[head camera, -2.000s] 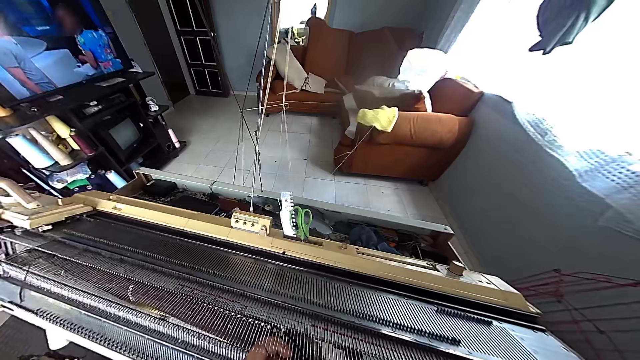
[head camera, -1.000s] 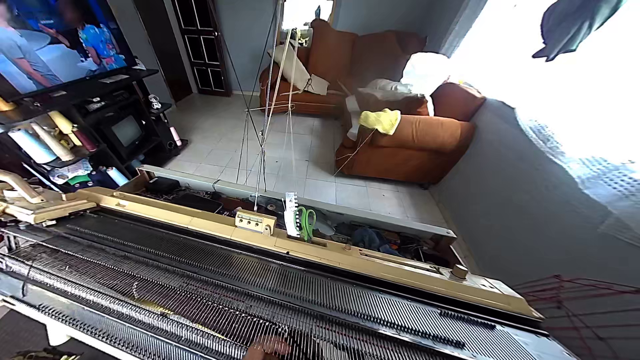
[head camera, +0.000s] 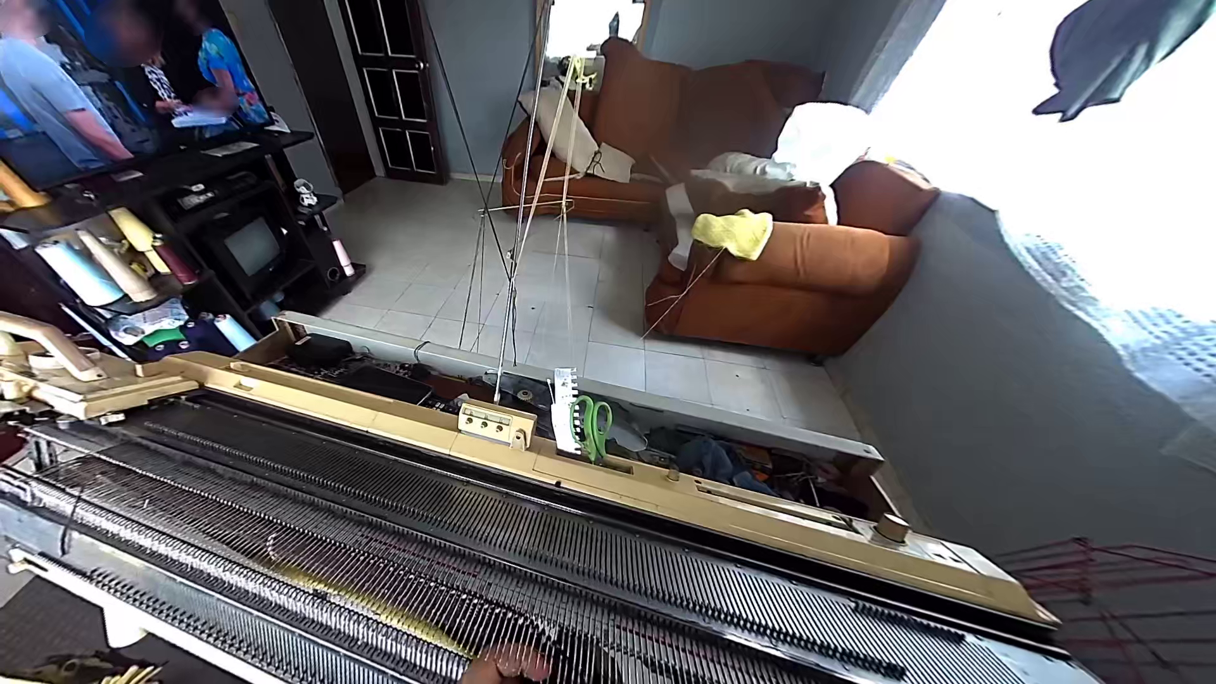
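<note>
Only the fingertips of one hand show, seemingly my left hand (head camera: 503, 662), at the bottom edge of the head view. They lie by the needle rows of a double-bed knitting machine (head camera: 570, 518); whether they grip anything is hidden. My right hand is out of view. A strip of yellow knitting (head camera: 380, 608) runs between the beds, left of the fingers. Green-handled scissors (head camera: 594, 429) stand beside a white toothed strip (head camera: 564, 408) at the machine's back rail. The carriage (head camera: 90, 380) sits at the far left, and yarn strands rise along a thin mast (head camera: 513, 275).
Behind the needle beds, a long trough (head camera: 760, 427) holds cloth and small items. Beyond it are a brown sofa (head camera: 788, 285) with a yellow cloth (head camera: 736, 233), a shelf unit (head camera: 275, 247) with yarn cones, and a television (head camera: 123, 76). Red strands (head camera: 1092, 570) hang at the right.
</note>
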